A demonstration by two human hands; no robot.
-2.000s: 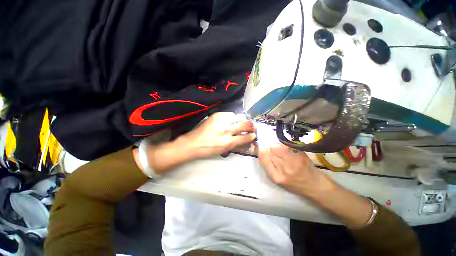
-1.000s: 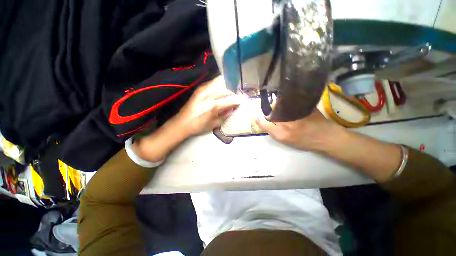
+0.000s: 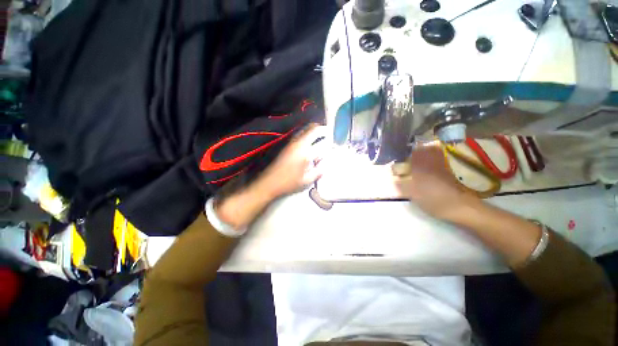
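Note:
The black garment piece (image 3: 251, 150) with a red loop design lies left of the needle of the white sewing machine (image 3: 447, 61). My left hand (image 3: 293, 165) is on the garment's edge beside the brightly lit needle area; its fingertips are lost in glare, but they appear to pinch the cloth. My right hand (image 3: 430, 182) is right of the needle, beside the curved metal strip (image 3: 395, 121), blurred. Its fingers are partly hidden, and whether it holds anything does not show.
Scissors with yellow and red handles (image 3: 499, 157) and a small dark red tool (image 3: 531, 154) lie on the machine bed (image 3: 305, 243) right of my right hand. A big black garment pile (image 3: 108, 88) is at the left. Yellow-and-black pieces (image 3: 122, 236) lie below it.
My right hand has moved right, away from the needle and nearer the scissors. My left hand stays by the needle. The camera view has shifted, showing more of the machine head.

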